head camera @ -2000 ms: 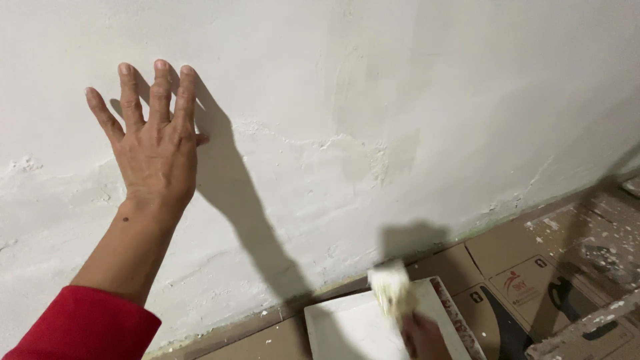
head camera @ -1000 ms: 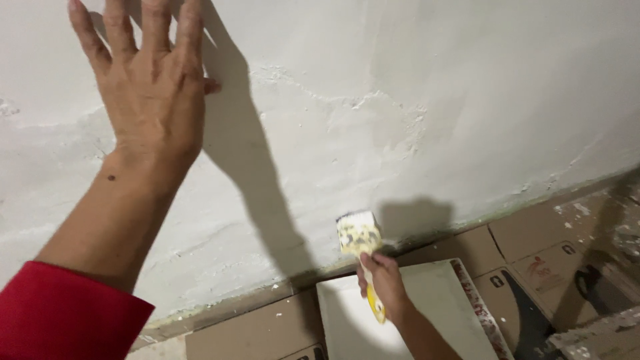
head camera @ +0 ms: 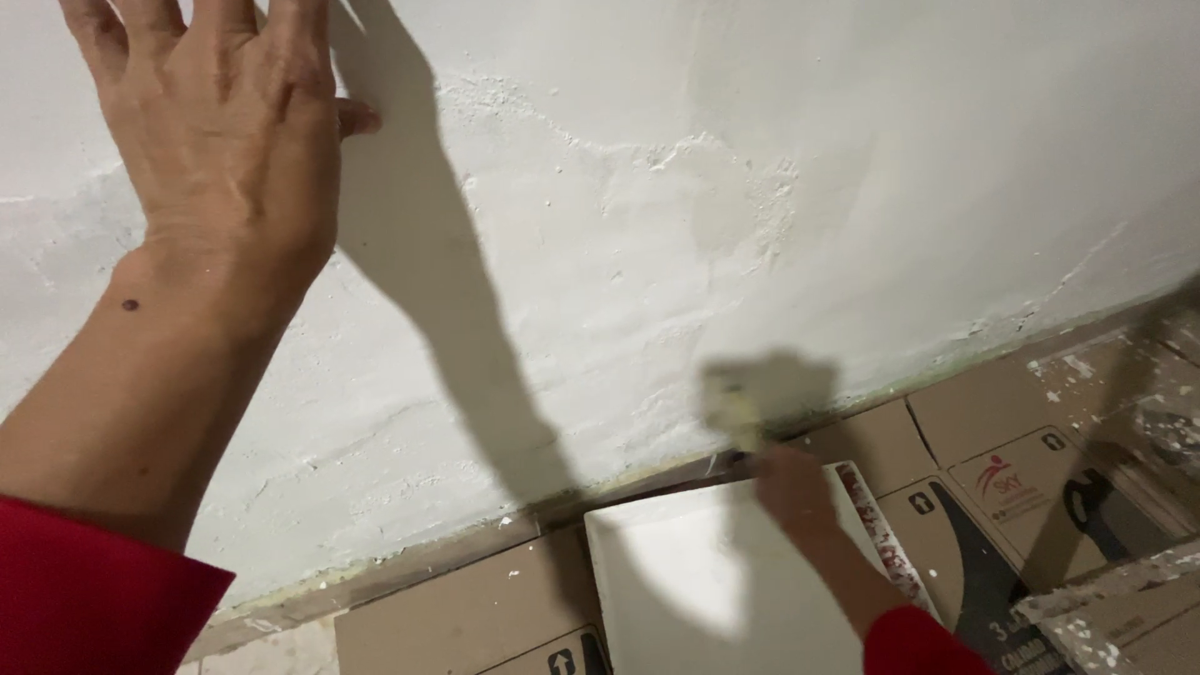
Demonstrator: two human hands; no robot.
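At the upper left, my left hand (head camera: pixel 225 122) rests spread on the white wall (head camera: pixel 600 244), its fingertips cut off by the frame's top edge. My right hand (head camera: pixel 792 483) grips a paintbrush (head camera: pixel 736 408), blurred, with its head against or close to the wall just above the floor. Rough, raised patches of paint or plaster run across the wall between the hands. Under my right forearm lies a white rectangular panel or tray (head camera: pixel 675 562) with red-and-white speckling along its right edge.
Flattened printed cardboard (head camera: pixel 469 600) covers the floor along the wall's base. More paint-spattered cardboard (head camera: pixel 1125 600) lies at the lower right. Shadows of my arms fall across the wall and floor.
Two seconds ago the brush was over the white panel or tray; one second ago it was at the wall's lower part. It is still low at the wall, now farther right relative to the panel.
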